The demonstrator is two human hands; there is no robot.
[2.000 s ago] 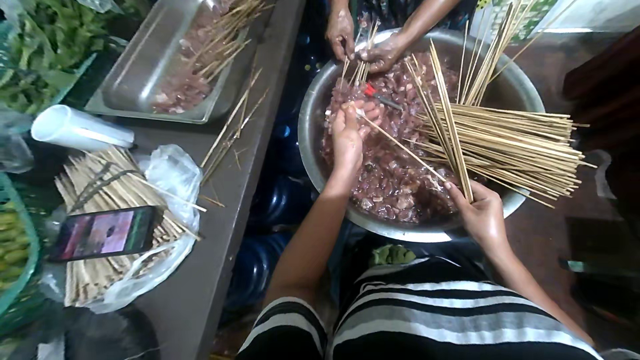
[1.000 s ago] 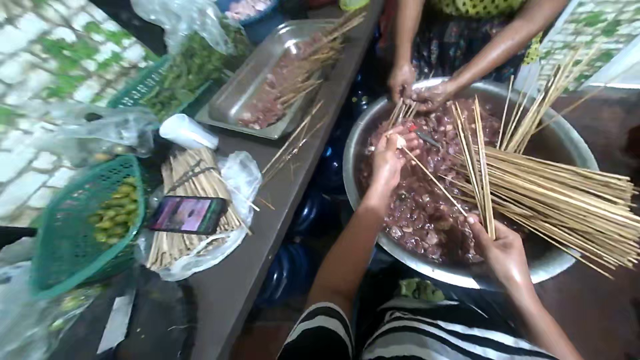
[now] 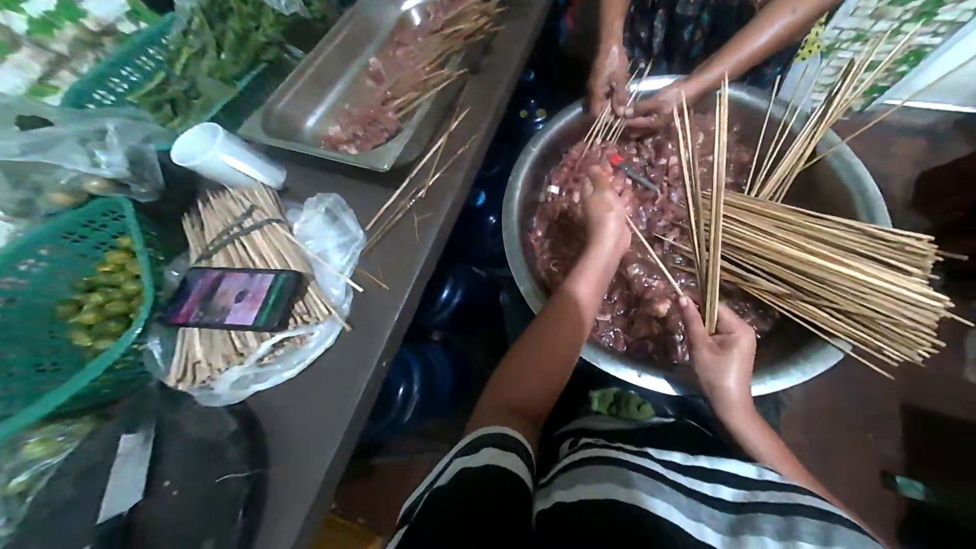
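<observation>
A wide metal basin (image 3: 524, 252) holds raw cut meat (image 3: 648, 282). Over the meat, my left hand (image 3: 608, 217) is closed around the far end of one wooden skewer (image 3: 654, 255); whether meat is in its fingers is hidden. My right hand (image 3: 724, 351), at the near rim, pinches that skewer's other end and grips several upright skewers (image 3: 717, 206). A big bundle of bare skewers (image 3: 831, 267) lies across the basin's right side, with more skewers (image 3: 808, 137) leaning behind it. A tool with a red part (image 3: 637, 175) rests on the meat beyond my left hand.
Across the basin, another person's hands (image 3: 610, 84) hold several skewers. On the table (image 3: 381, 320) at left are a metal tray (image 3: 305, 84) of skewered meat, a white cup (image 3: 226, 155), bagged skewers (image 3: 252, 229) under a phone (image 3: 232, 299), and a green basket (image 3: 69, 381) of small green fruits.
The view has shifted since the earlier frames. My left hand has closed more, its fingers now turned down toward the meat; before, its palm and fingers showed at the skewer. My right hand still holds the skewers.
</observation>
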